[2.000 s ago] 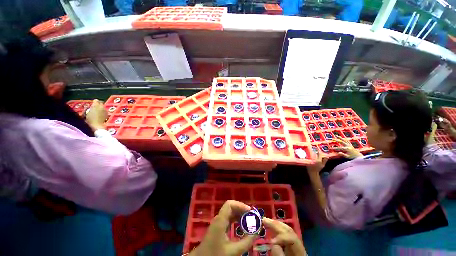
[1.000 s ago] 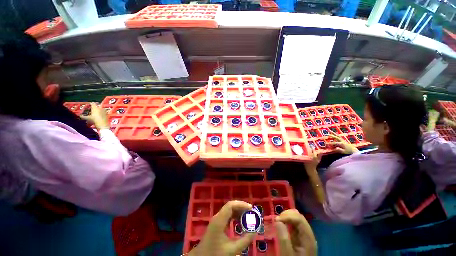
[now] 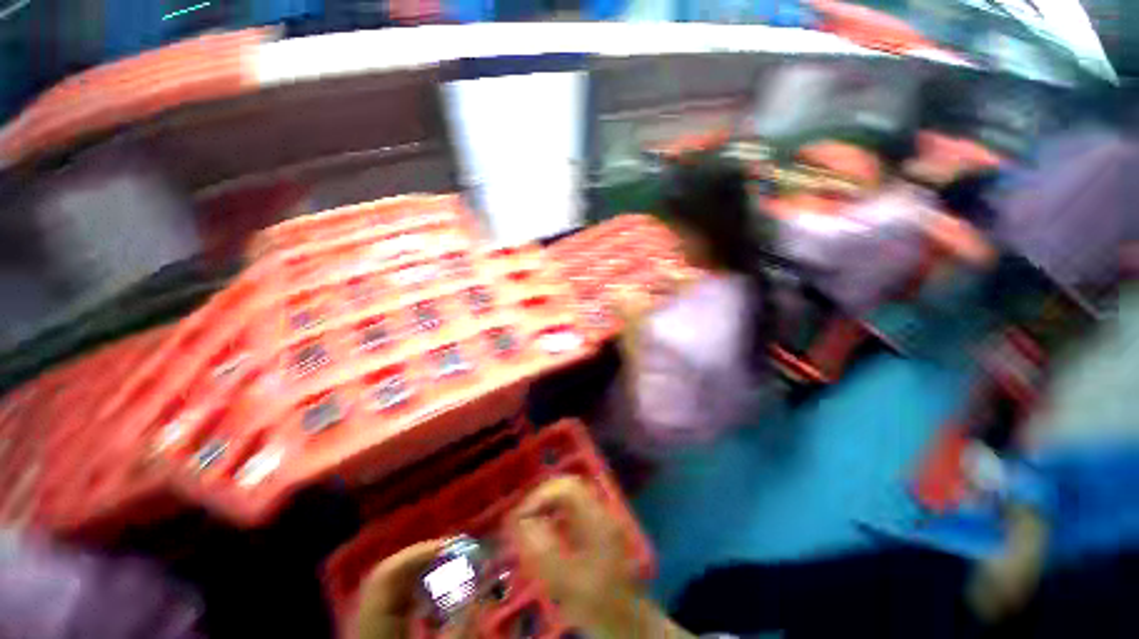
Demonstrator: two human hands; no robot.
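The frame is strongly blurred. My left hand (image 3: pixel 397 593) holds a round watch head (image 3: pixel 452 577) with a white patch on its face, above the lap-level red working tray (image 3: pixel 577 452). My right hand (image 3: pixel 577 549) is beside it over the same tray, fingers bent; blur hides whether anything is between its fingertips. Stacked red-orange trays (image 3: pixel 412 431) with watch heads in their pockets stand ahead and to the left.
A person in pink (image 3: pixel 700 362) sits right of the tray stack, with more people in pink behind. A person in blue (image 3: pixel 1080 499) is at the far right. A white sheet (image 3: pixel 518 150) stands behind the trays. Blue floor (image 3: pixel 812 462) shows at right.
The view has swung right, so trays and people appear shifted left and blurred. The watch head stays in my left hand. A person in blue has come into view at right.
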